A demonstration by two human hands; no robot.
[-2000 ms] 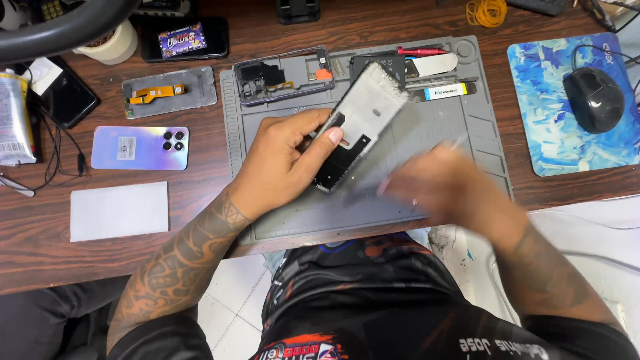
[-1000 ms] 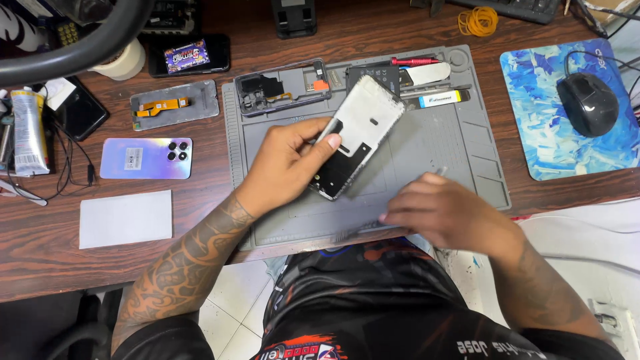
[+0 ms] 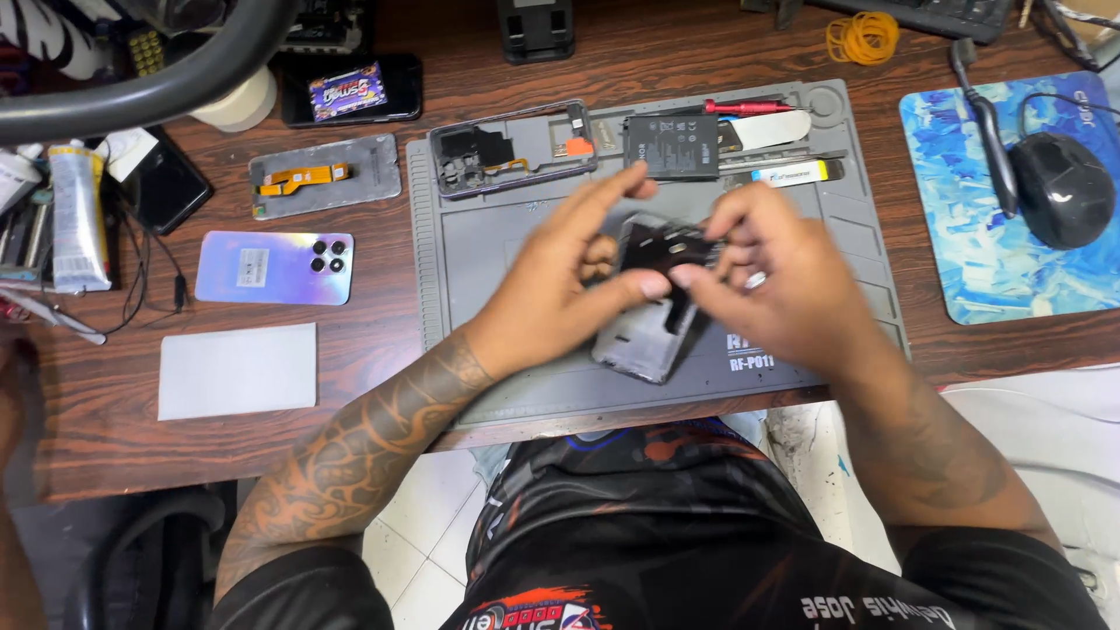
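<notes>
Both hands hold a phone's flat metal-and-black panel (image 3: 643,341) above the grey work mat (image 3: 525,385). My left hand (image 3: 569,289) has its thumb across the panel's face. My right hand (image 3: 770,271), wearing a ring, grips the upper right edge; the fingertips are blurred. Beyond the hands on the mat lie a phone frame (image 3: 455,162) with an orange part, a black phone battery (image 3: 672,147), a red-handled screwdriver (image 3: 744,108), a white flat pry tool (image 3: 774,129) and a tool with a white and blue handle (image 3: 796,172).
Left of the mat are a grey panel with an orange flex cable (image 3: 302,178), a purple phone back cover (image 3: 276,267) and a white rectangular sheet (image 3: 236,372). At right, a black brush (image 3: 989,131) and a mouse (image 3: 1063,188) rest on a blue mouse pad (image 3: 954,289). A dark curved bar (image 3: 157,105) crosses the upper left.
My right hand has come up from the mat's lower part to the panel and now grips it. The panel has turned over end for end. A black brush now lies on the mouse pad.
</notes>
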